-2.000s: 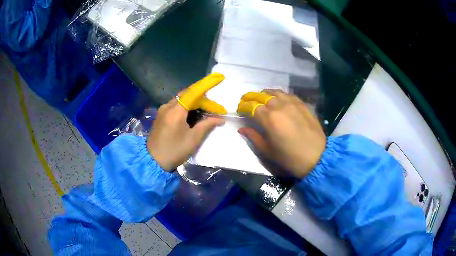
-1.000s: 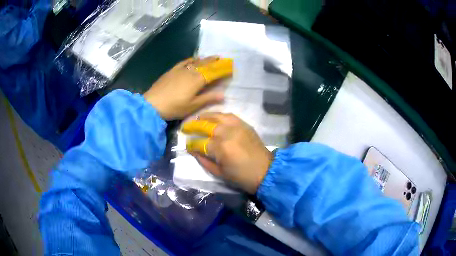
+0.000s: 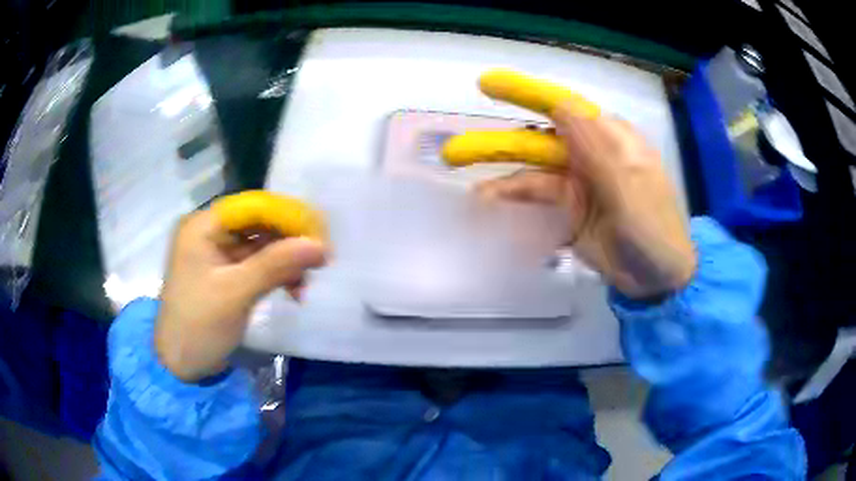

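My left hand (image 3: 239,272), with a yellow finger cot, pinches the left edge of a blurred, milky back protective film (image 3: 357,211) above the white mat. Two pale pink smartphones lie under it: the upper phone (image 3: 402,146) shows part of a label, and the lower phone (image 3: 469,299) is seen through the film. My right hand (image 3: 601,183) is over their right end, two yellow-cotted fingers stretched left and apart. Its thumb is near the film's right part; blur hides whether it grips it.
The white work mat (image 3: 328,75) lies on the dark green bench. Laid-out film sheets (image 3: 141,160) are to its left, with a shiny film pack (image 3: 45,155) beyond at the far left. A blue parts box (image 3: 718,174) with bottles and a clear lid stands at right.
The view has turned right to the mat. My hands have left the film sheets and are over the phones, with a film lifted in my left hand.
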